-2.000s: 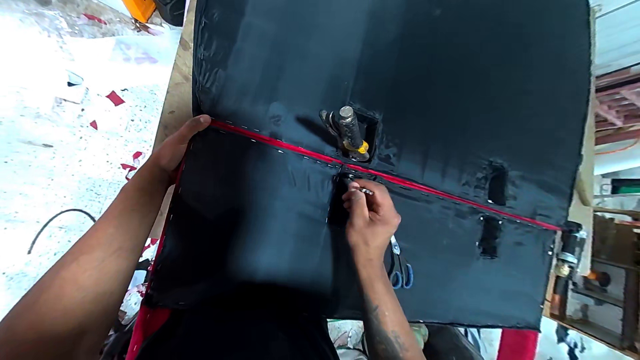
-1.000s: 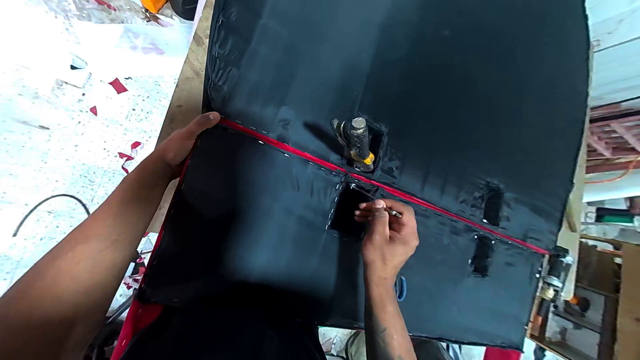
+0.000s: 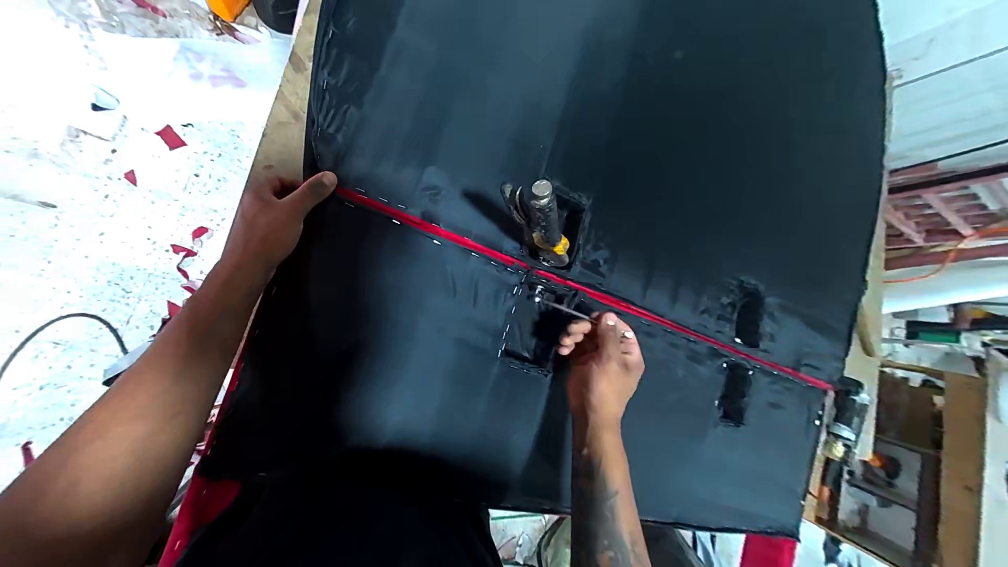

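Observation:
A large panel covered in black fabric [image 3: 441,339] lies before me, crossed by a red strip [image 3: 465,242] with staples along both sides. My left hand [image 3: 272,216] grips the panel's left edge, thumb on top at the strip's end. In my right hand [image 3: 606,354] is a thin metal rod-like tool [image 3: 571,311], pinched between the fingers; its tip points to the strip's near side, above a rectangular cutout [image 3: 535,331]. A dark-handled tool with a yellow part [image 3: 543,216] stands in another cutout just beyond the strip.
Two narrow slots [image 3: 750,315] flank the strip at right. A cylindrical metal-and-black tool [image 3: 849,413] is at the panel's right edge. Red scraps [image 3: 171,138] and a black cable [image 3: 67,319] lie on the speckled floor at left. Shelving [image 3: 898,465] stands at lower right.
My right hand has turned, and the thin tool in it now points up and left toward the strip. The left hand stays on the panel's edge.

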